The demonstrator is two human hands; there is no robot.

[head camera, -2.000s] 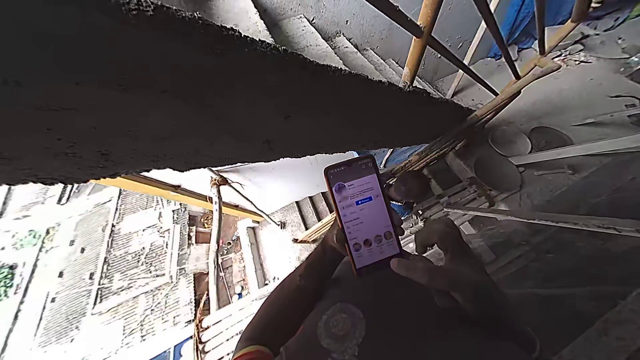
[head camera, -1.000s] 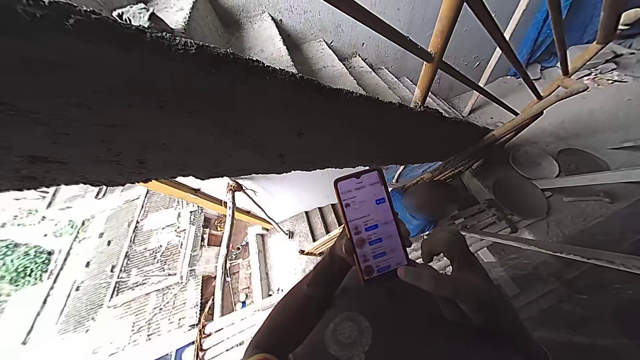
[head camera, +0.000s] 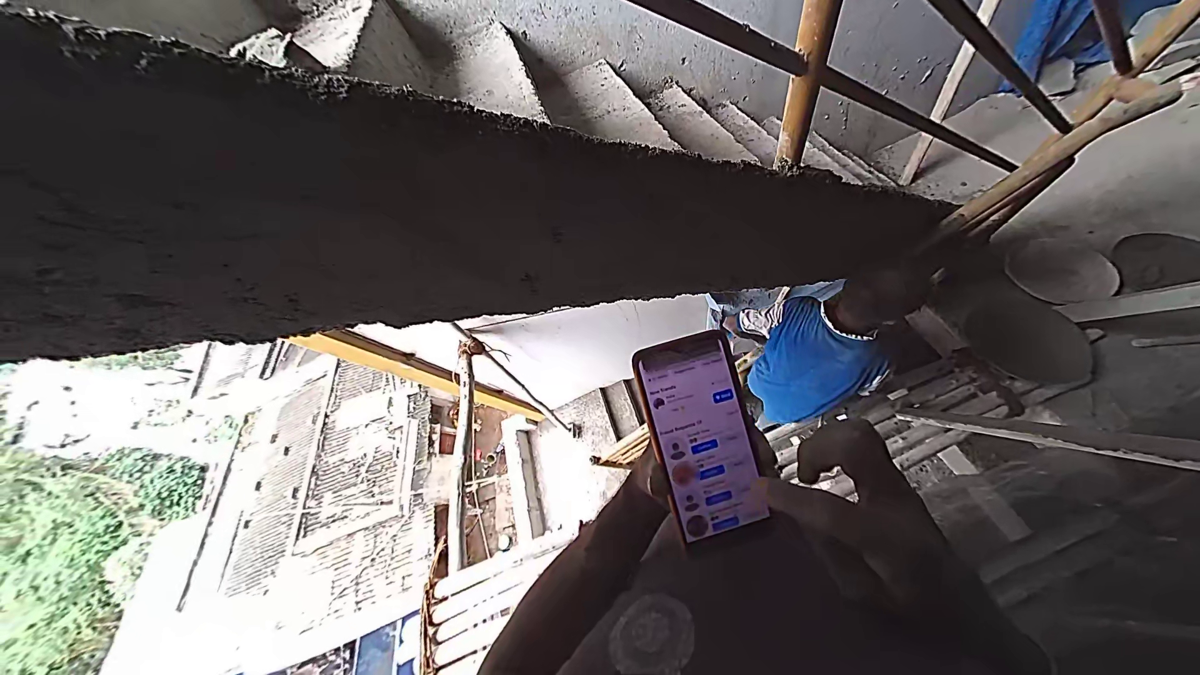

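Observation:
A smartphone (head camera: 703, 441) with a lit screen, showing a list with blue buttons, is held upright and slightly tilted at the lower middle of the head view. My left hand (head camera: 656, 478) wraps around its left side and back, mostly hidden by the phone and in shadow. At the phone's lower right is my right hand (head camera: 844, 497), its thumb at the screen's edge and its index finger bent. Nothing shows between the fingers of that hand.
A thick rough concrete slab edge (head camera: 422, 197) crosses above the phone, with concrete steps (head camera: 600, 103) behind it. A person in a blue shirt (head camera: 811, 361) is below, near wooden planks and round pans (head camera: 1059, 270). Tiled roofs (head camera: 366, 450) lie far down at left.
The screen shows a different page from the one two seconds ago. The person's blue shirt has come into fuller view beside the phone. Both hands stay at the phone.

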